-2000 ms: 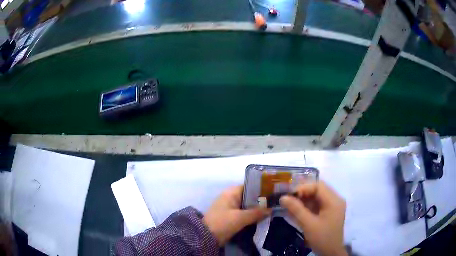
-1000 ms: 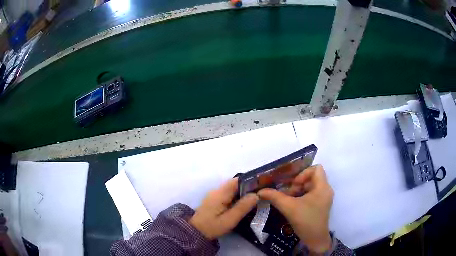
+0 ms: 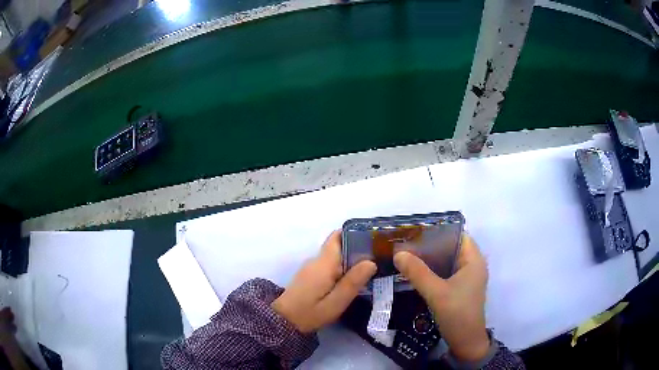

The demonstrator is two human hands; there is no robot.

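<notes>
A display module in its frame is held level over the bench, its silvery back with an orange-gold flex patch facing me. My left hand grips its left end, thumb on the lower left of the back. My right hand grips its right end, thumb pressed near the middle of the lower edge. A whitish strip hangs from the lower edge over a dark housing with keypad, which lies below and partly behind my hands.
A player with a lit screen lies on the green belt at the left. Two part-built units lie at the right. White label sheet lies left of my sleeve. A metal post rises from the rail. Another person's hand shows at the far left.
The display and frame have turned from a slant to level, with more of the back showing. My right fingers have moved from the back to its right end. The belt player has shifted slightly left in view.
</notes>
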